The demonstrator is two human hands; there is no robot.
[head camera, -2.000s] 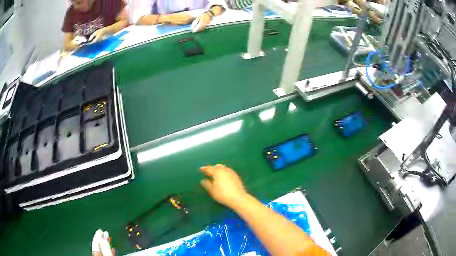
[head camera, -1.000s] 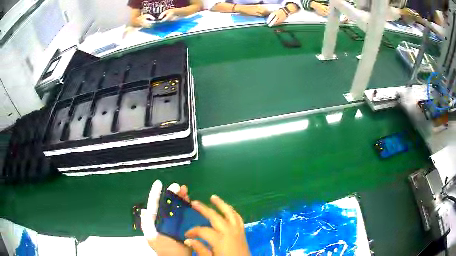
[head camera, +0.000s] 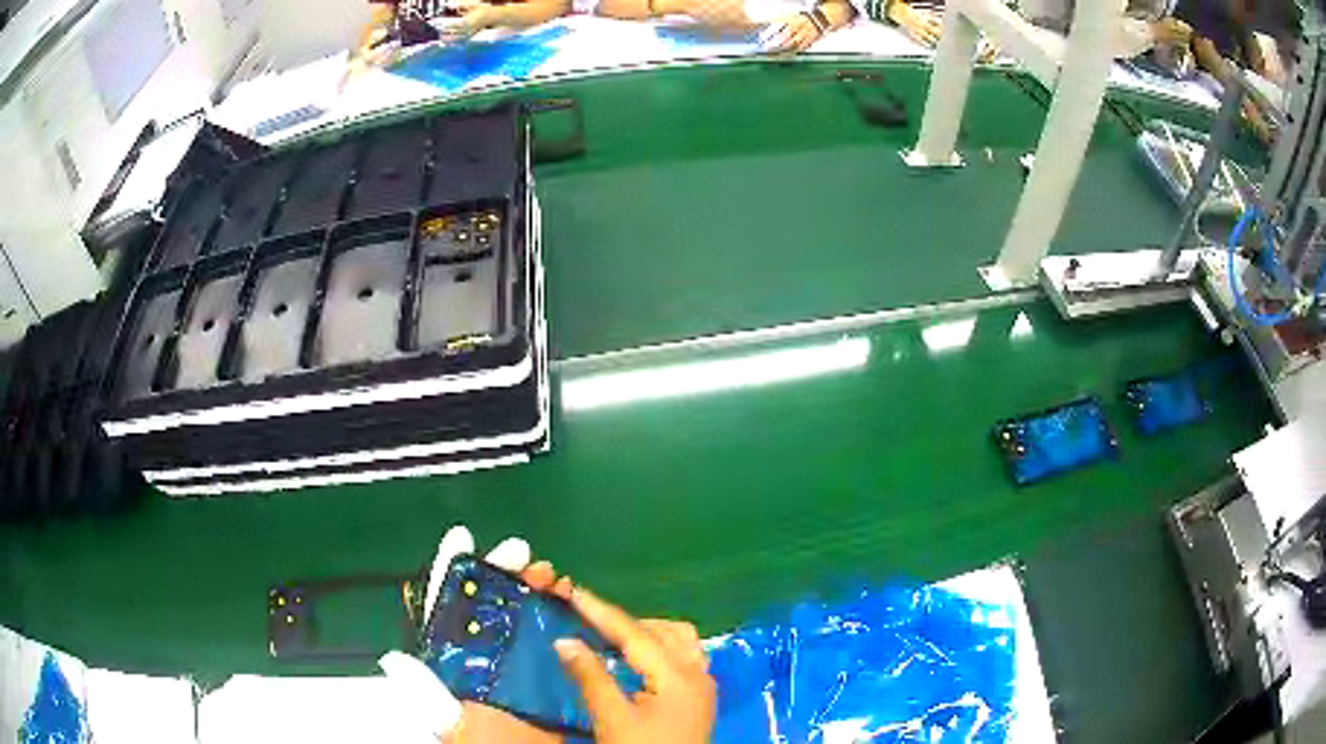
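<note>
A phone middle frame with blue film (head camera: 512, 647) is held tilted in front of me. My left hand (head camera: 444, 640), with white finger cots, grips it from the left and below. My right hand (head camera: 647, 676) lies over its right part, fingers on the film surface. A bare phone middle frame (head camera: 342, 619) lies on the green conveyor belt, left of my left hand and partly hidden by it. Blue protective film pieces (head camera: 873, 669) lie crinkled on the white work sheet (head camera: 1030, 661) at the near edge, right of my hands.
Stacked black blister trays (head camera: 327, 422) stand at the left. Two filmed frames (head camera: 1059, 441) (head camera: 1166, 401) lie on the belt at the right. Pale metal supports (head camera: 1050, 175) and a press fixture (head camera: 1207, 560) stand at the right. Other workers' hands (head camera: 793, 29) are across the belt.
My right fingers have shifted over the film. The bare frame left of my hand shows more fully. Two filmed frames now show at the right; one showed a second ago. The view has shifted slightly.
</note>
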